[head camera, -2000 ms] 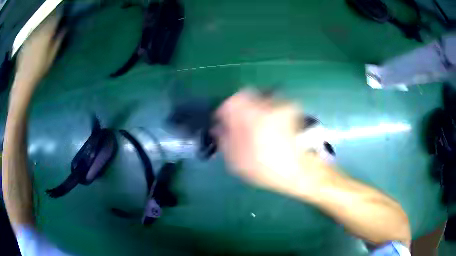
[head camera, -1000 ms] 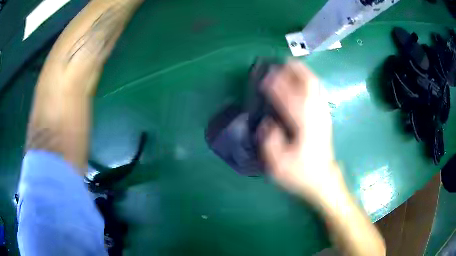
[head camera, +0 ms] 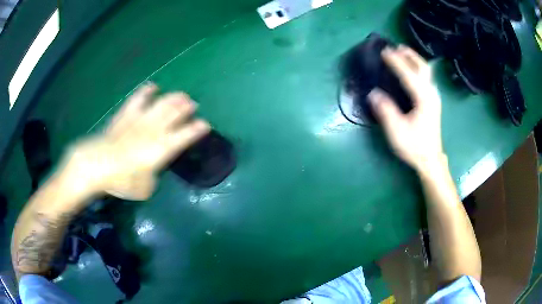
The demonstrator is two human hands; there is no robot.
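Note:
My left hand (head camera: 139, 142) is blurred, at the left, fingers pointing right. It is over the left edge of a flat black rounded plate (head camera: 207, 161) on the green surface; whether the fingers grip it cannot be told. My right hand (head camera: 416, 110) is at the right, thumb and fingers around a black part (head camera: 368, 77), blurred, with a thin curved edge or strap on its near left side. The underside of that part is hidden.
A black parts pile (head camera: 469, 35) lies at the upper right. The foot of the metal post (head camera: 276, 13) is at the top. Black strap parts (head camera: 116, 261) lie at the lower left. A brown cardboard box (head camera: 505, 208) stands below the bench edge at right.
The view has turned right. My left hand has come back from the far side to beside the plate. My right hand, with a black part, is now nearer the pile, apart from the plate.

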